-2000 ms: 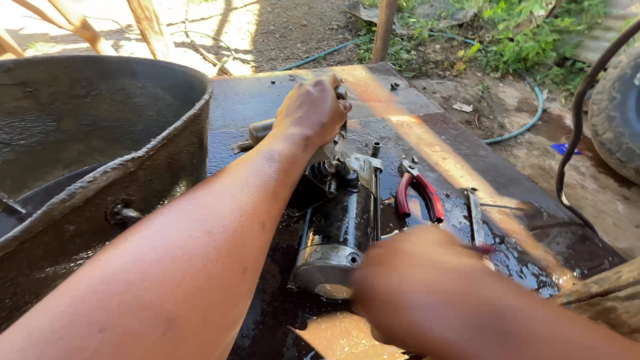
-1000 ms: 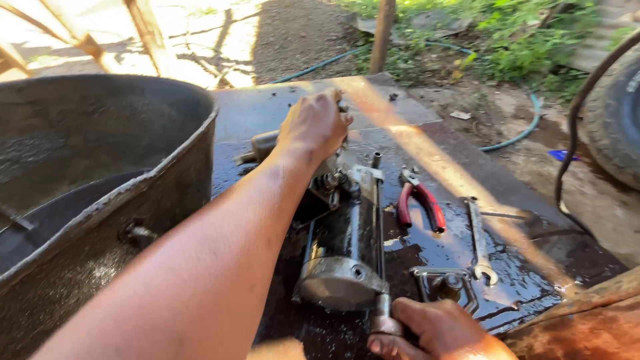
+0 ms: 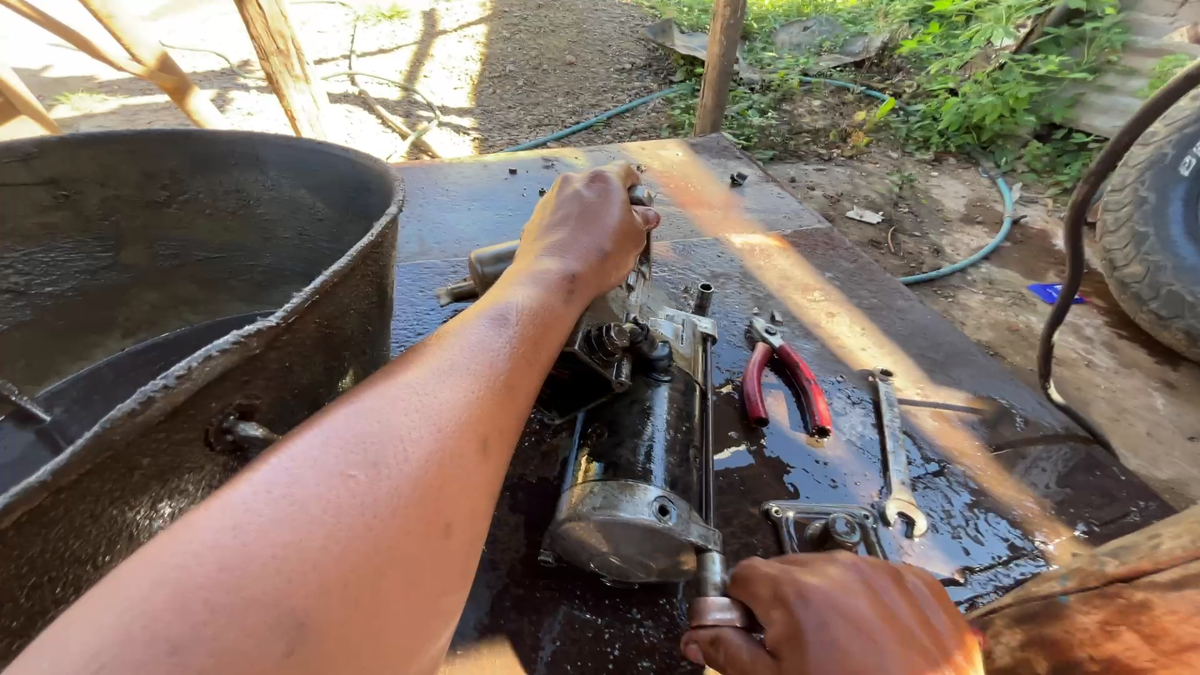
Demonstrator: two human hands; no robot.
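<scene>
A starter motor (image 3: 628, 469) with a black cylindrical body and metal end cap lies on the wet metal tabletop (image 3: 778, 253). My left hand (image 3: 586, 230) is closed around its far end, on a metal part whose shape the hand mostly hides. At the near end, my right hand (image 3: 825, 614) grips a socket tool (image 3: 714, 595), with its socket over the end of the long bolt (image 3: 709, 441) along the motor's right side. Red-handled pliers (image 3: 786, 384) and a combination wrench (image 3: 895, 455) lie to the right. A metal cover plate (image 3: 825, 527) sits just beyond my right hand.
A large dark metal tub (image 3: 337, 309) stands at the left, close to my left forearm. A wooden log (image 3: 1106, 600) is at the lower right. Beyond the table are a wooden post (image 3: 720, 66), a green hose (image 3: 975, 258), a dark cable (image 3: 1078, 216) and a tire (image 3: 1158, 225).
My right hand was blurred beside the motor's near end two seconds ago; it has moved down and now holds the socket tool at the bolt. My left hand has stayed at the far end.
</scene>
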